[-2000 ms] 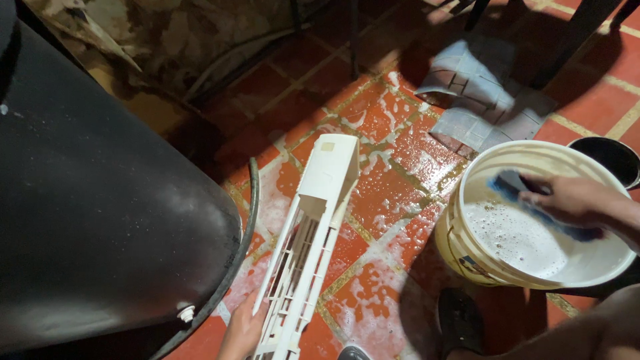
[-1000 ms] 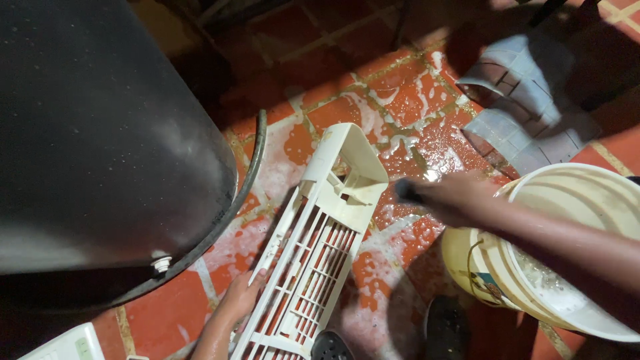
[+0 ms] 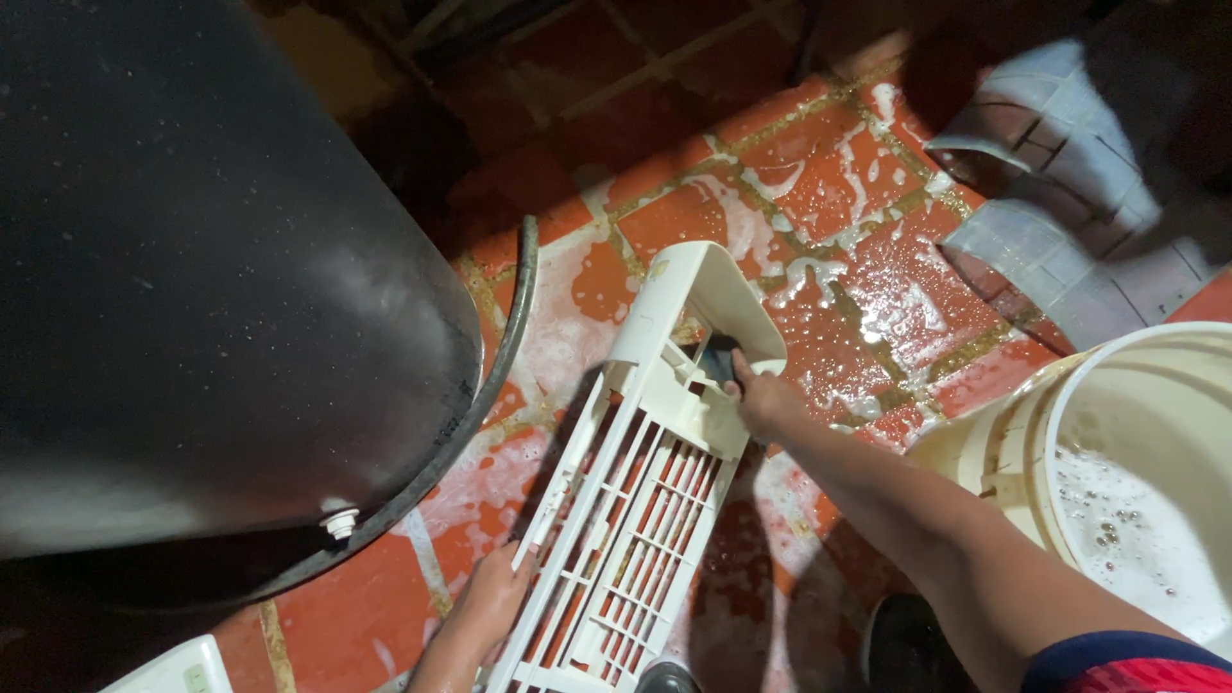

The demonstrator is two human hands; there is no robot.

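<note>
A long white plastic slatted cover (image 3: 635,539), with a solid curved end piece, is tilted up over the wet floor. My left hand (image 3: 486,597) grips its left edge near the bottom of the view. My right hand (image 3: 760,399) is at the far end, holding a dark brush (image 3: 717,356) against the inside of the curved end. Part of the brush is hidden by my fingers and the cover. At the right stands a cream plastic bucket (image 3: 1020,423) with foamy water (image 3: 1116,539) in it.
A large black rounded tank (image 3: 221,269) with a white fitting (image 3: 339,523) fills the left, a hose (image 3: 525,289) curving along its base. Foam lies on the red floor tiles (image 3: 674,217). Bluish curved pieces (image 3: 1078,221) lie upper right. A white plastic part (image 3: 178,669) shows bottom left.
My right hand, in the bucket with the brush two seconds ago, has moved left to the cover's far end. The slatted side of the cover has turned more toward the view.
</note>
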